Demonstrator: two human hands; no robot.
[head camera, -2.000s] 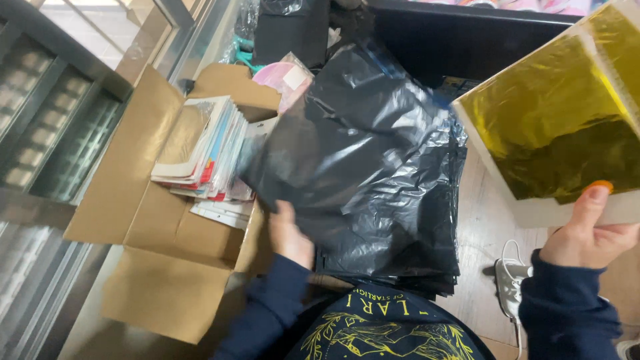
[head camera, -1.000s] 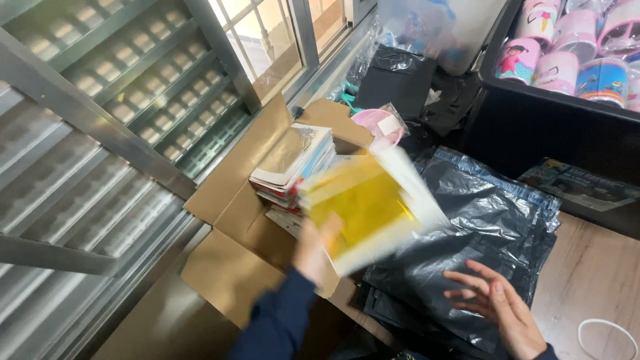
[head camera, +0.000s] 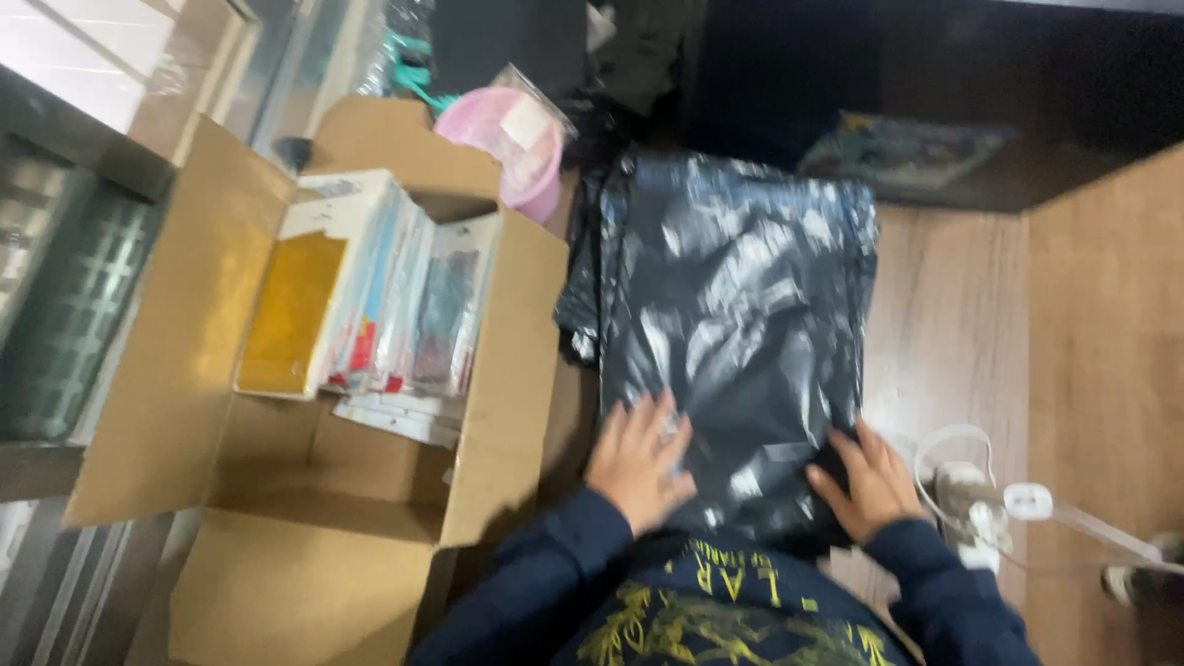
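A stack of black plastic mailing bags (head camera: 740, 314) lies in front of me. My left hand (head camera: 640, 458) rests on its lower left part, fingers spread, holding nothing. At the lower right edge of the stack, my right hand (head camera: 869, 476) touches the plastic with its fingers apart. To the left stands an open cardboard box (head camera: 509, 370). Flat items in clear sleeves (head camera: 416, 296) stand packed in it, and a flat item with a gold-yellow panel (head camera: 291, 314) leans at their left end. The undersides of both hands are hidden.
Behind the box lies a pink round container (head camera: 541, 176) with a white label. A large black bin (head camera: 786, 83) stands at the back. White cables and a plug (head camera: 1027, 501) lie at the right, beside a wooden panel (head camera: 1110, 324). Metal shutters or frames border the left.
The gold-yellow item, in my right hand two seconds ago and in my left hand one second ago, now stands in the box. Both hands have come down onto the black bags.
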